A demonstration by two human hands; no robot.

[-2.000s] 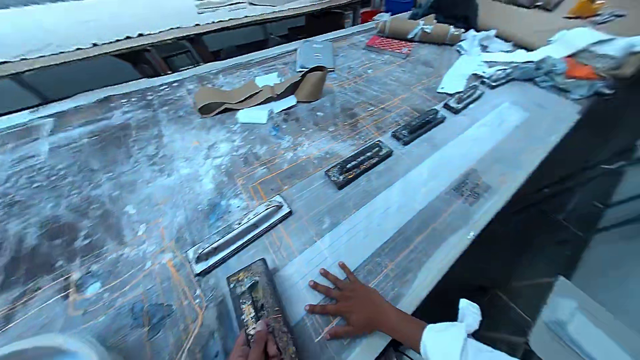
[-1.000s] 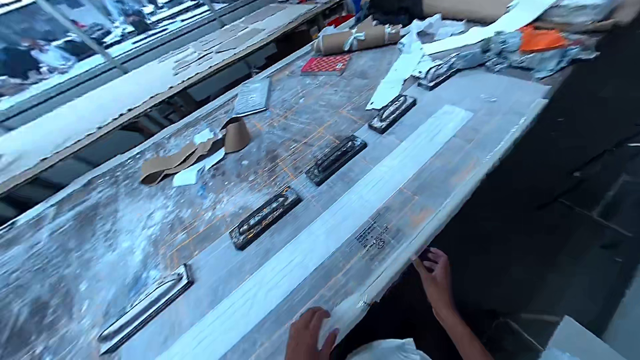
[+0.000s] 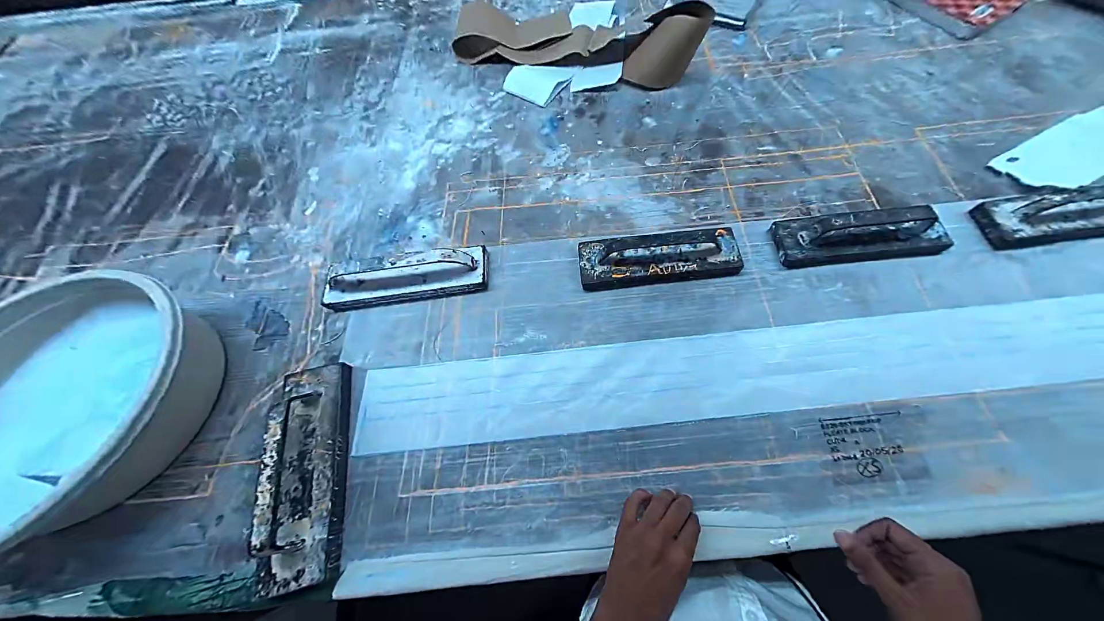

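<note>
My left hand (image 3: 653,548) rests at the table's front edge, its fingers curled over the border of a translucent plastic sheet (image 3: 604,470); whether it grips the sheet cannot be told. To the right, my right hand (image 3: 906,565) is beside the same edge with bent fingers, nothing visible in it. A long white fabric strip (image 3: 690,371) lies across the sheet. Handled metal weights stand along the sheet's far side: a pale one (image 3: 405,278), a dark one with orange writing (image 3: 661,259), another (image 3: 861,235) and one at the right (image 3: 1039,217). A rusty weight (image 3: 300,479) holds the left end.
A round pale tub (image 3: 194,371) with whitish content stands at the left. Curled brown paper (image 3: 668,47) and white scraps (image 3: 539,82) lie at the back. A white sheet piece (image 3: 1056,155) and red patterned cloth (image 3: 970,13) are at the right. Orange lines mark the tabletop.
Two seconds ago one hand held the rusty weight and the other lay spread on the sheet; now both are at the front edge. The view has swung considerably.
</note>
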